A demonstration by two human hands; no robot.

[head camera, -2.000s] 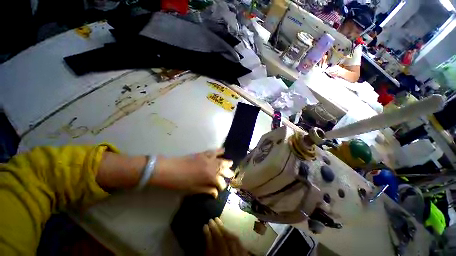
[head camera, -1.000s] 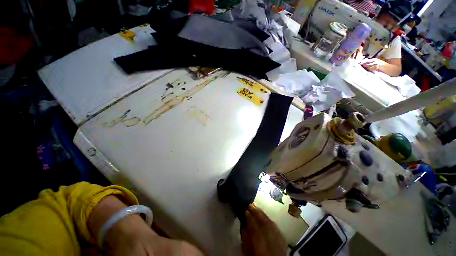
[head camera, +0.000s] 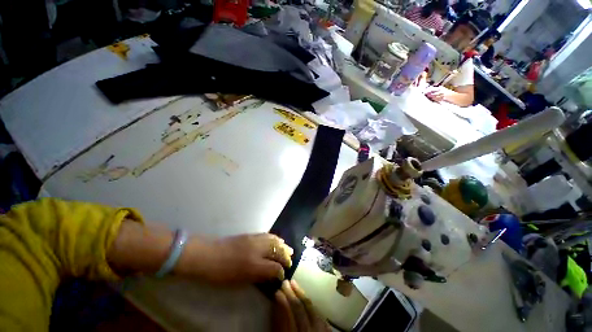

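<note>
A long black fabric strip [head camera: 314,170] lies on the white table and runs beside the sewing machine head [head camera: 370,217] down to the lit needle area. My left hand [head camera: 254,257], with a bangle and a yellow sleeve, presses on the strip's near part, fingers bent. My right hand [head camera: 298,310] is at the bottom edge, partly cut off, with its fingertips on the strip's near end. The needle and presser foot are mostly hidden behind the head.
Black and grey cut pieces [head camera: 214,74] lie at the table's far left. A smartphone [head camera: 388,312] lies beneath the machine arm. A pale rod [head camera: 493,141] sticks out to the right. Crumpled paper [head camera: 354,113] lies behind. A person [head camera: 462,81] sits at another station.
One second ago my left hand was off the strip, low at the bottom edge. It has since moved up and right onto the strip. The camera view has also shifted.
</note>
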